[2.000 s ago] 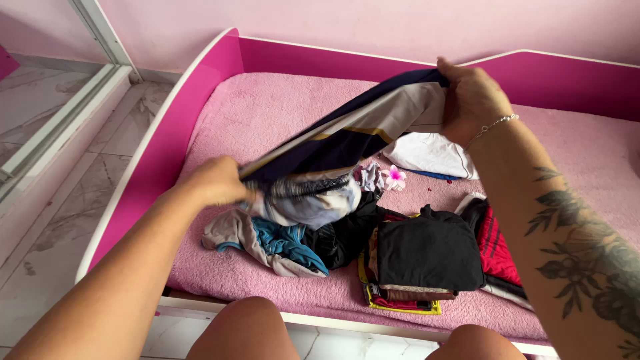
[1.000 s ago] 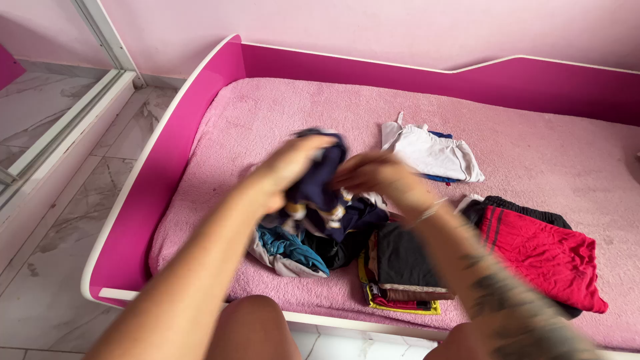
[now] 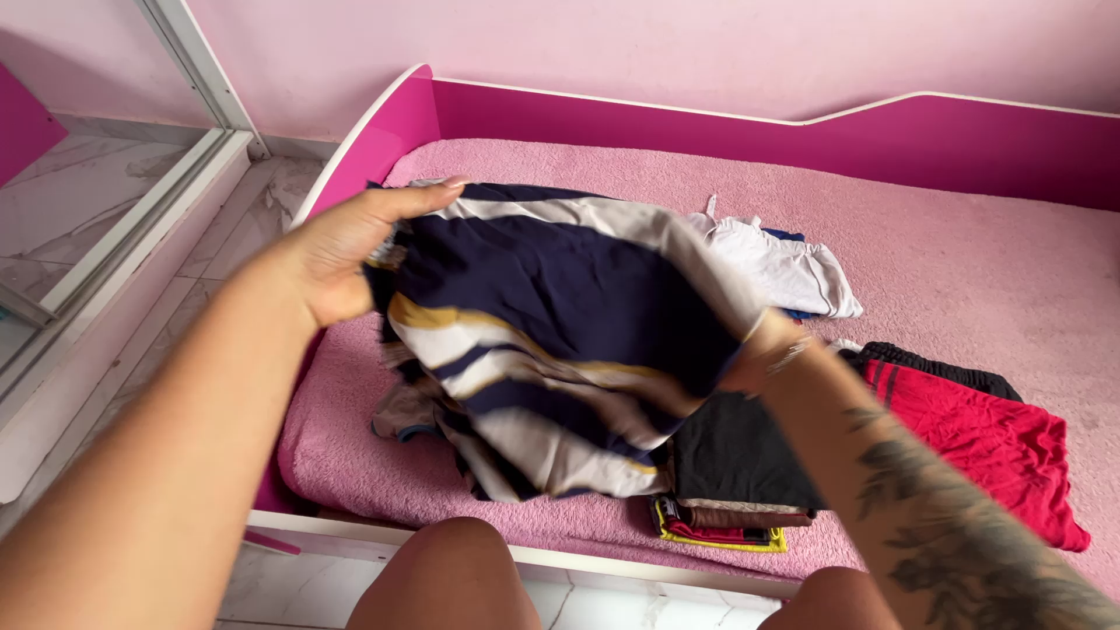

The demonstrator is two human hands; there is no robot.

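Note:
A navy, white and mustard striped garment (image 3: 560,297) is stretched between my two hands above the bed. My left hand (image 3: 350,241) grips its upper left edge, thumb on top. My right hand (image 3: 757,350), blurred and partly covered by the cloth, holds its right side. Beneath it at the left a greyish garment (image 3: 407,411) shows in part. Just right of the hanging cloth lies a stack of folded clothes with a black garment (image 3: 739,451) on top and a yellow-edged one (image 3: 726,538) at the bottom.
A white garment (image 3: 779,262) rests over a blue one farther back on the pink bedspread (image 3: 962,271). Red folded shorts (image 3: 971,437) lie on black cloth at the right. The bed's magenta rail (image 3: 656,131) runs behind, and a mirrored sliding door (image 3: 96,175) stands at the left.
The striped garment was bunched between my hands one second ago and is now spread wide. My left hand has moved left and my right hand right.

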